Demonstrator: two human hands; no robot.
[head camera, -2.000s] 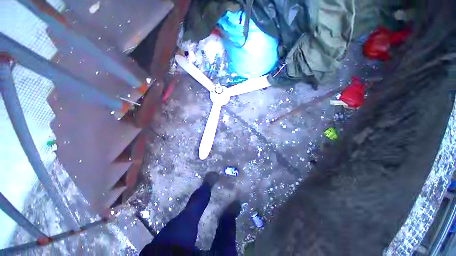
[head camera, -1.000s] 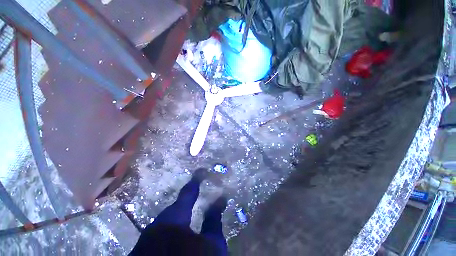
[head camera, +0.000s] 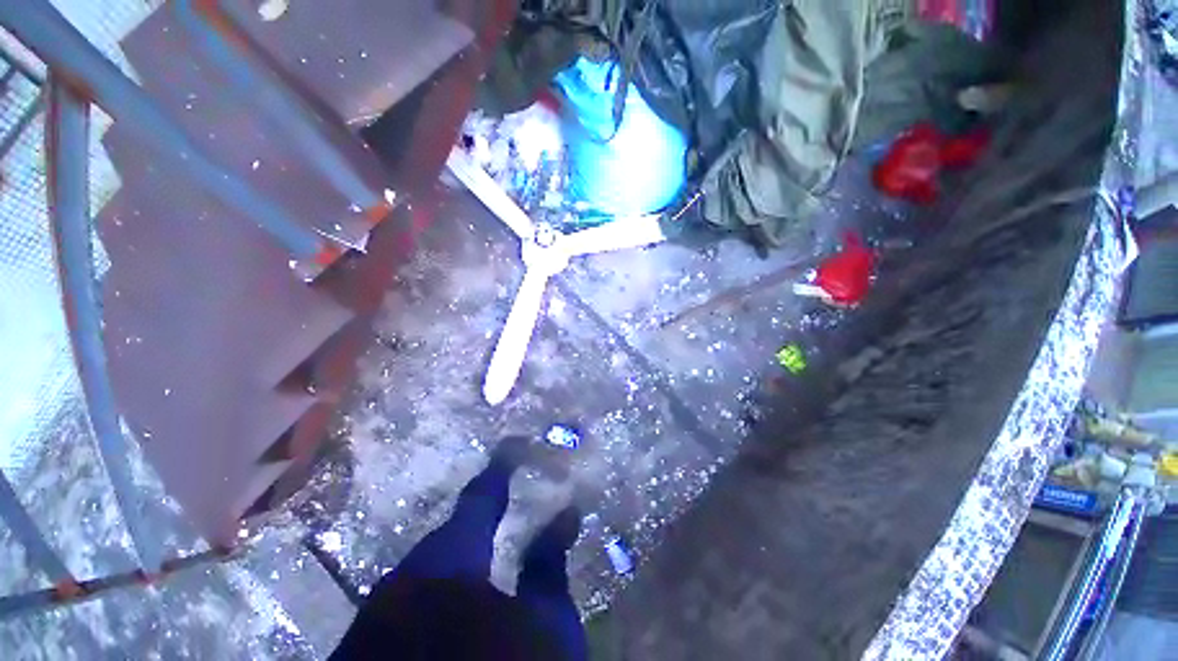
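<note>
Neither of my hands is in the picture. My dark-clothed legs (head camera: 446, 568) show at the bottom, with my feet on the littered concrete floor (head camera: 426, 349). A white three-bladed fan rotor (head camera: 547, 245) lies flat on the floor in front of me. A bright blue bag (head camera: 627, 162) stands behind it, beside a heap of dark green sheeting or bags (head camera: 801, 103). A small white and dark scrap (head camera: 562, 437) lies by my feet, and a pale bluish piece (head camera: 620, 555) lies to their right.
Rusty metal stairs (head camera: 220, 310) with grey-blue railing bars (head camera: 80, 258) are on the left. Red bags (head camera: 846, 274) and a yellow-green scrap (head camera: 792, 358) lie right of the rotor. A dark wall with a pale speckled top edge (head camera: 1021, 426) curves along the right.
The view has shifted, so the rotor, blue bag and red bags appear further left and more shows beyond the wall at the right. Nothing on the floor has visibly moved.
</note>
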